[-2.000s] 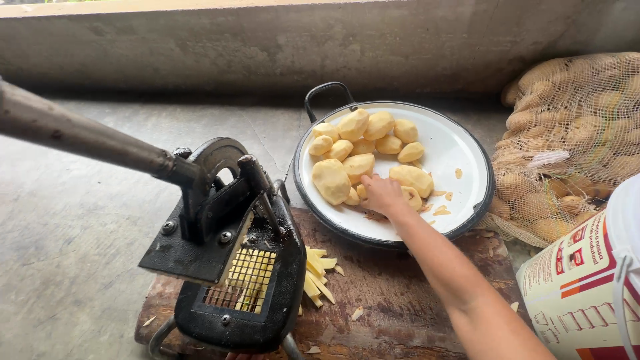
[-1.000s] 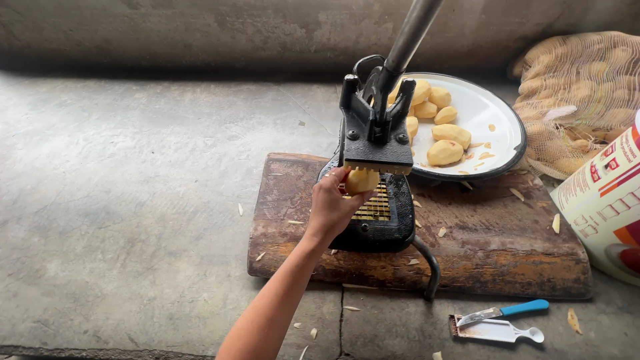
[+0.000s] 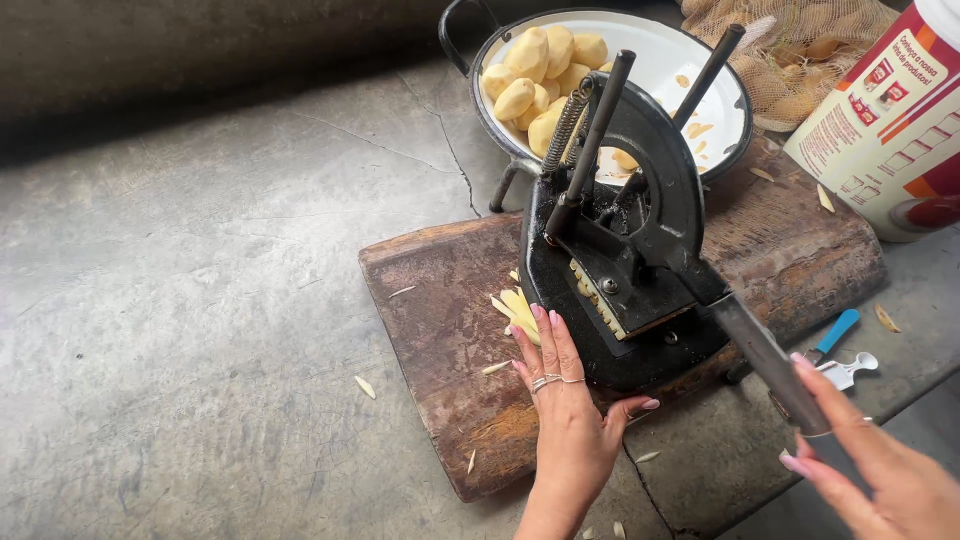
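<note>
A black cast-metal potato cutter (image 3: 622, 247) stands on a thick wooden board (image 3: 450, 315), its pusher block lowered onto the blade grid. My right hand (image 3: 862, 450) is closed round the grey grip of its lever (image 3: 772, 367), which points down to the lower right. Fingers spread, my left hand (image 3: 570, 412) rests against the near left edge of the cutter's base, the thumb along its front. Cut potato sticks (image 3: 517, 309) lie on the board beside those fingertips, partly under the cutter. Behind stands a white enamel basin (image 3: 660, 45) with peeled potatoes (image 3: 529, 56). Whether potato remains in the grid is hidden.
A net sack of unpeeled potatoes (image 3: 802, 45) lies behind, at the right. Near it stands a printed plastic bucket (image 3: 892, 127). A blue-handled knife (image 3: 836, 330) and a white peeler-like tool (image 3: 847, 371) lie right of the board. Peel scraps are scattered about.
The raised lever has come down, lowering the pusher block. My left hand, which held a peeled potato under the block, now rests at the base. My right hand is now on the lever. The view has shifted.
</note>
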